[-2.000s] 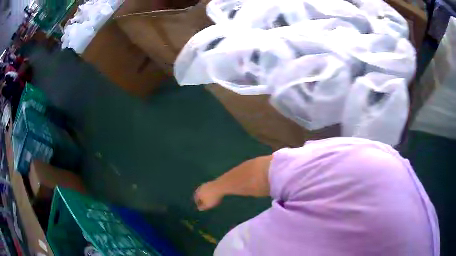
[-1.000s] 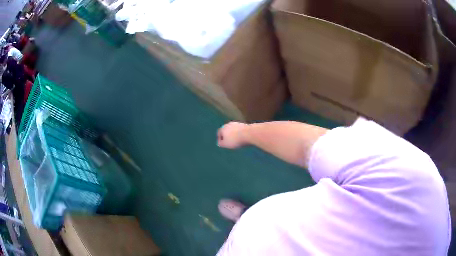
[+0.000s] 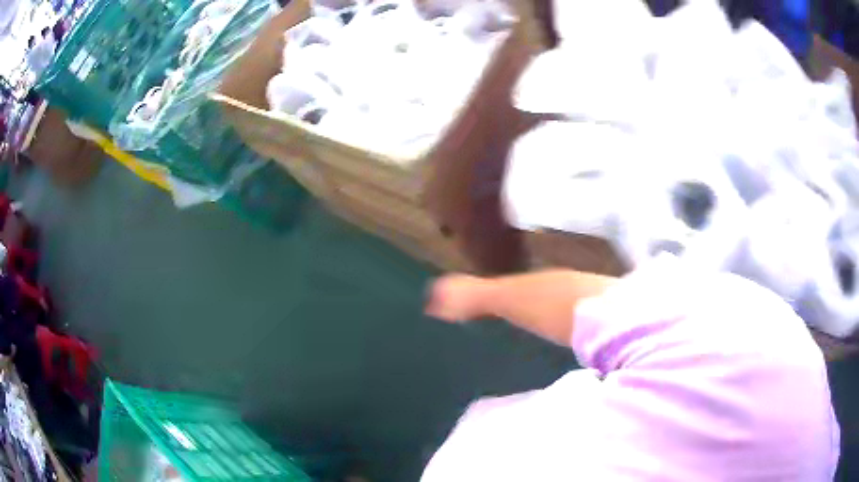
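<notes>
My right hand (image 3: 457, 297) is bare and blurred near the middle, in front of my lilac sleeve. Its fingers look curled closed, and I see nothing in it. My left hand is out of the picture. Beyond my right hand stands an open brown carton (image 3: 363, 188) filled with overexposed white parts (image 3: 386, 80). To its right, more rounded white parts (image 3: 603, 179), some with dark round openings, are heaped on or in another carton. My hand touches neither carton as far as I can see.
The green floor (image 3: 254, 292) runs along the cartons. A green crate (image 3: 207, 438) stands at the bottom left. Another green crate (image 3: 108, 71) and clear plastic over white pieces (image 3: 174, 85) are at the upper left, with a yellow edge (image 3: 132, 162) below. Red stools (image 3: 64, 358) are at the left edge.
The view has moved along the floor. The open carton in front has given way to cartons full of white parts. The lined green crates at the left have left view. My right hand remains near mid-picture.
</notes>
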